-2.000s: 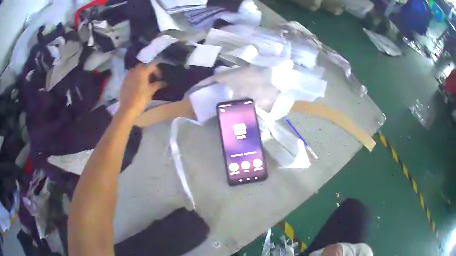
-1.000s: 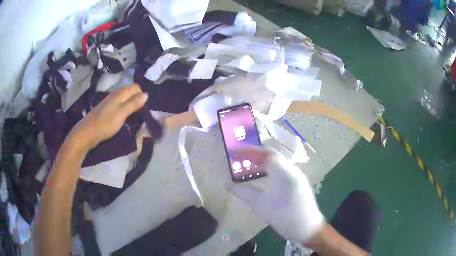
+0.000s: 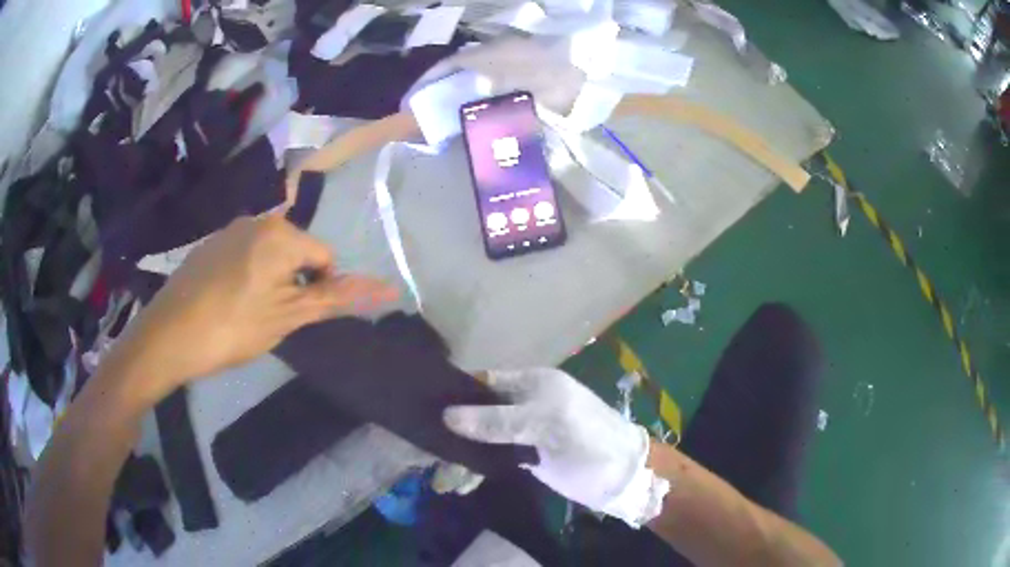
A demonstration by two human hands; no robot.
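Observation:
A long dark fabric piece is stretched between my hands above the near part of the table. My bare left hand is at its upper left end, fingers bent over it; the exact grip is partly hidden. My white-gloved right hand grips its lower right end, with thumb and index on top. A stack of dark pieces lies beneath on the table. A narrow dark strip lies left of the stack. A phone with a lit purple-pink screen lies beyond my hands.
The pale grey table has white slips, a curved tan strip and a thin white tape. A dark fabric heap fills the left and back. The green floor with striped tape is at right.
My right hand has moved from over the phone to the dark piece near the table edge. My left hand has come nearer from the heap. The view has tilted down.

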